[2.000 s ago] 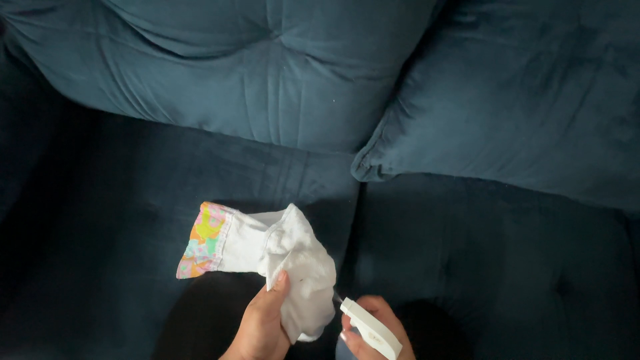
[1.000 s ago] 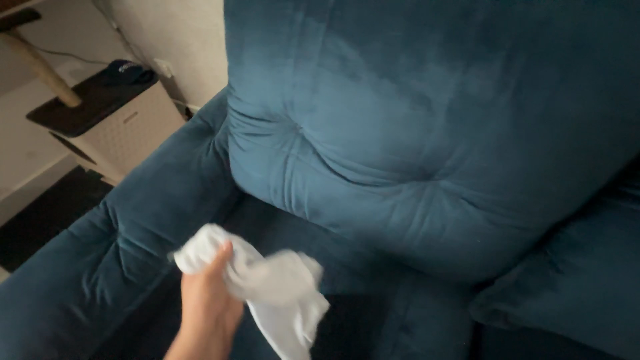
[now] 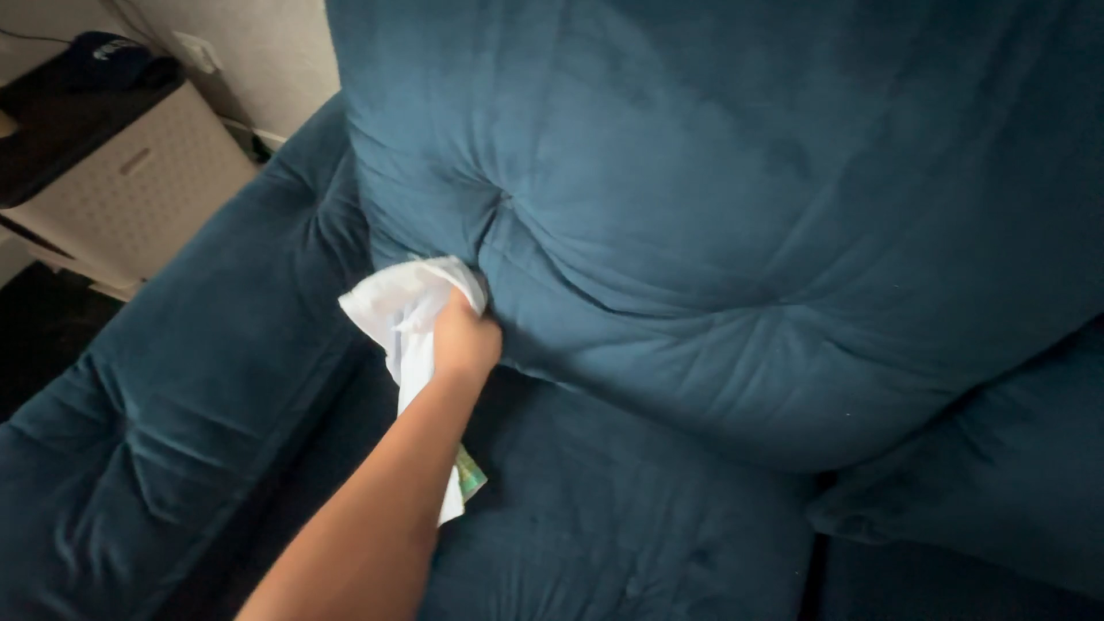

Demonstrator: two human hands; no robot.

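Note:
My left hand (image 3: 467,338) grips a white cloth (image 3: 416,297) against the lower left of a blue tufted back cushion (image 3: 655,190). The bunched cloth spreads to the left of the fingers, and its tail hangs behind my forearm, where a green patterned end shows over the seat. The fingers are mostly hidden by the cloth and the back of the hand. My right hand is out of view.
The sofa's padded armrest (image 3: 216,345) runs along the left, beside the seat cushion (image 3: 621,509). Another cushion (image 3: 992,466) is at the right. Beyond the armrest stand a light perforated plastic bin (image 3: 142,185) with a dark top, a dark cap (image 3: 116,65) and a wall outlet (image 3: 198,53).
My left hand has carried the cloth to the back cushion. The right hand, which held a white spray bottle two seconds ago, has left the view. The view has swung left.

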